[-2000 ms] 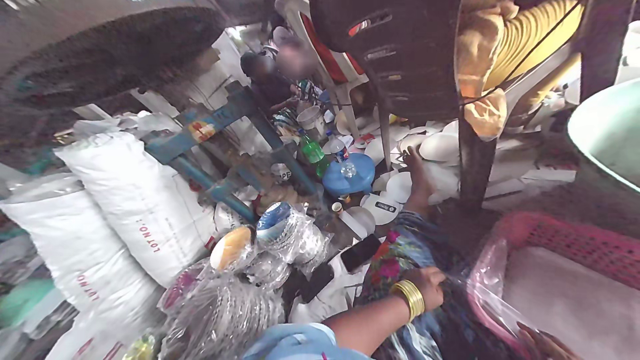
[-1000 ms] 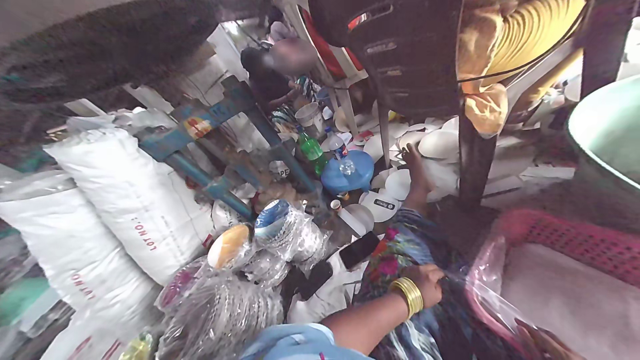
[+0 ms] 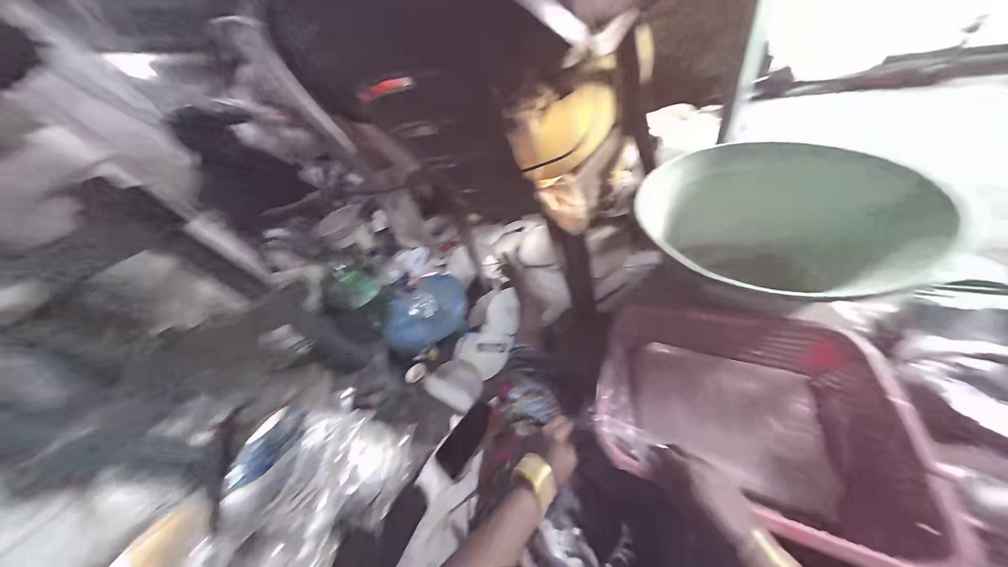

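Observation:
My left hand (image 3: 559, 450), with yellow bangles (image 3: 537, 479) at the wrist, is over my patterned clothing at the lower middle. My right hand (image 3: 687, 472) is at the near left rim of a pink plastic basket (image 3: 866, 346). Clear plastic film (image 3: 622, 417) lies between the hands along the basket's edge; blur hides whether either hand grips it. A pale sheet or layer (image 3: 732, 417) shows inside the basket. Plastic-wrapped items (image 3: 346, 457) lie to the left of my left hand.
A large pale green tub (image 3: 811, 220) stands behind the basket. Beyond my hands are a blue round container (image 3: 425, 311), a green bottle (image 3: 353, 285) and white pieces (image 3: 482, 354) on the floor. A dark plastic chair (image 3: 425, 118) is at the upper middle.
The view has swung to the right and is blurred, showing more of the basket and tub. My right hand, at the lower right edge before, now shows with its forearm beside the basket rim.

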